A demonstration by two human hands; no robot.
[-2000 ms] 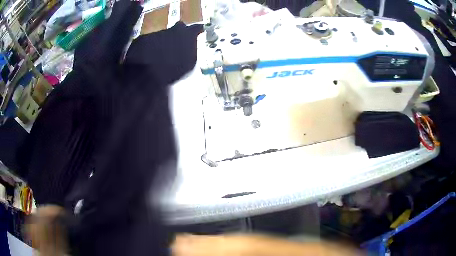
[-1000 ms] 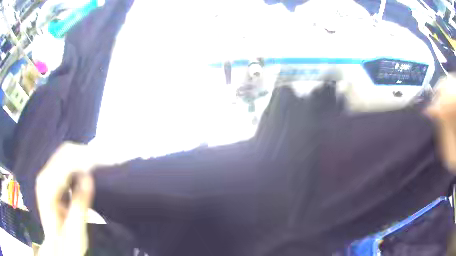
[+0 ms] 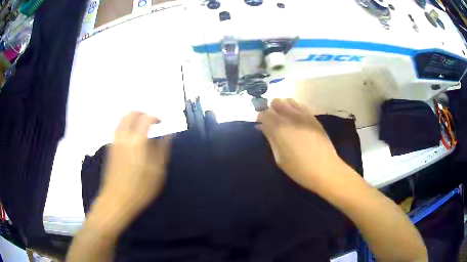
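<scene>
A large black garment panel (image 3: 220, 189) lies over the table's front part, with its far edge just in front of the white sewing machine head (image 3: 327, 56). A narrow dark strip (image 3: 196, 116) sticks out from its far edge, left of the needle area. My left hand (image 3: 135, 153), blurred, is on the panel's left part, fingers apart. My right hand (image 3: 292, 130) rests on the panel near its far edge, fingertips on the cloth beside the small dark knob (image 3: 257, 88). The presser foot and needle cannot be made out.
A stack of small black pieces (image 3: 409, 125) lies at the right beside orange-red scissor loops (image 3: 445, 125). Long black cloth (image 3: 36, 112) hangs at the left. A blue crate (image 3: 435, 204) is below right. Brown and white pieces (image 3: 115, 11) are at the back left.
The panel, held stretched up between both hands a second ago, now lies flat before the machine. My hands have come inward onto it. The view has moved closer to the machine.
</scene>
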